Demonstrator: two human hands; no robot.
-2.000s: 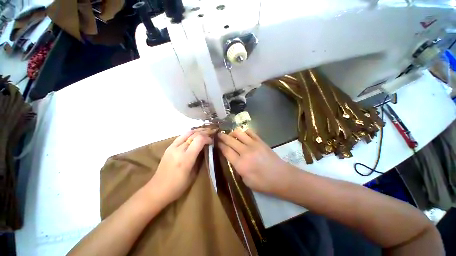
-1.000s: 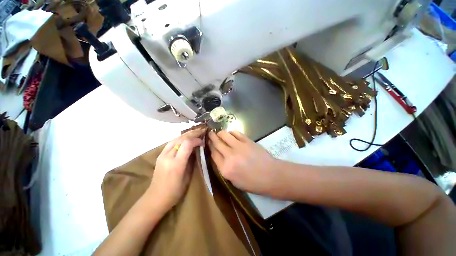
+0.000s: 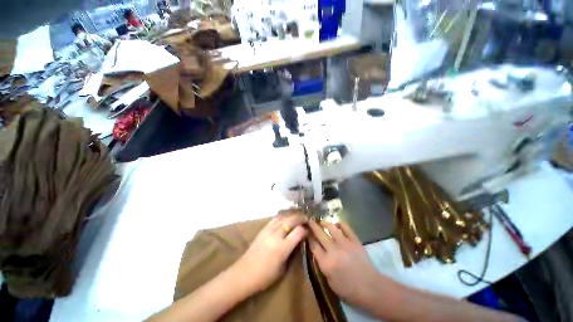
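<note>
A tan-brown bag panel [image 3: 220, 264] lies on the white table and runs down past the lower picture edge. My left hand [image 3: 276, 245] holds the panel's edge just in front of the needle area. My right hand [image 3: 342, 255] lies beside it, fingers pressing on the zipper [image 3: 321, 292], a dark strip with a gold line running down from between my hands. The presser foot [image 3: 308, 204] is small and blurred at my fingertips. The sewing machine [image 3: 383, 135] stands over the work.
A zipper bundle [image 3: 421, 217] lies under the machine arm. A red and black tool [image 3: 514, 231] and a black cord [image 3: 480, 277] lie to its right. A stack of brown panels [image 3: 47, 195] stands at the left. Scrap pieces [image 3: 169, 72] are piled beyond the table.
The view has tilted up, so more of the room and the left stack show. My hands stay at the needle area. The white strip seen between them earlier no longer shows clearly.
</note>
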